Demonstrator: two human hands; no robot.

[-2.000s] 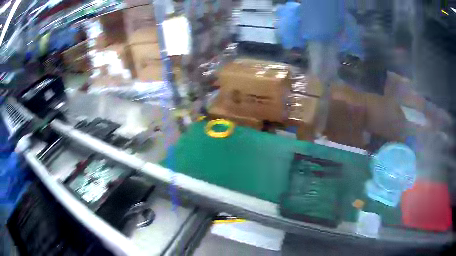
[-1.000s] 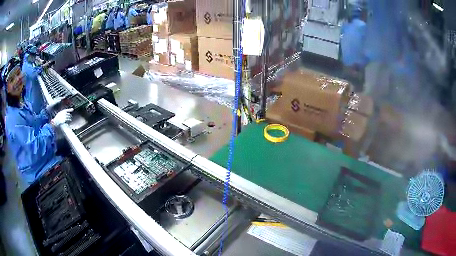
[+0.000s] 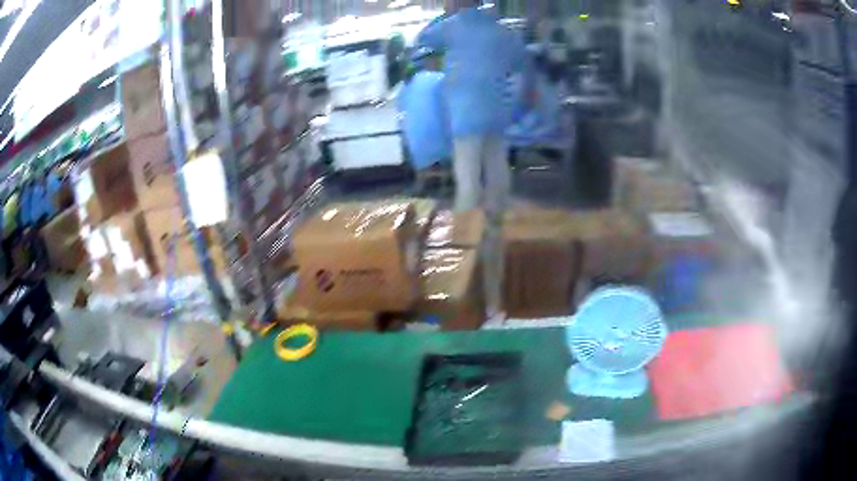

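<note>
Neither of my hands is in view. The frame is blurred. Nearest in front of me is a green mat (image 3: 352,390) on a bench. A shallow black tray (image 3: 467,406) with thin dark green pieces lies at the mat's near edge. A yellow tape roll (image 3: 296,343) lies flat at the mat's back left. A light blue desk fan (image 3: 617,338) stands right of the tray. A red sheet (image 3: 722,369) lies right of the fan. A white label sheet (image 3: 587,441) lies right of the tray at the near edge.
A pale conveyor rail (image 3: 122,406) runs along the left, with a blurred circuit board (image 3: 141,457) at the bottom left. Brown cartons (image 3: 352,261) stand behind the mat. A thin blue cord (image 3: 167,324) hangs at the left. A person in blue (image 3: 479,80) stands at the back.
The view has swung right. The mat, tray and fan now sit further left in the picture, and the conveyor has moved to the lower left edge. The worker beside the conveyor has left the view.
</note>
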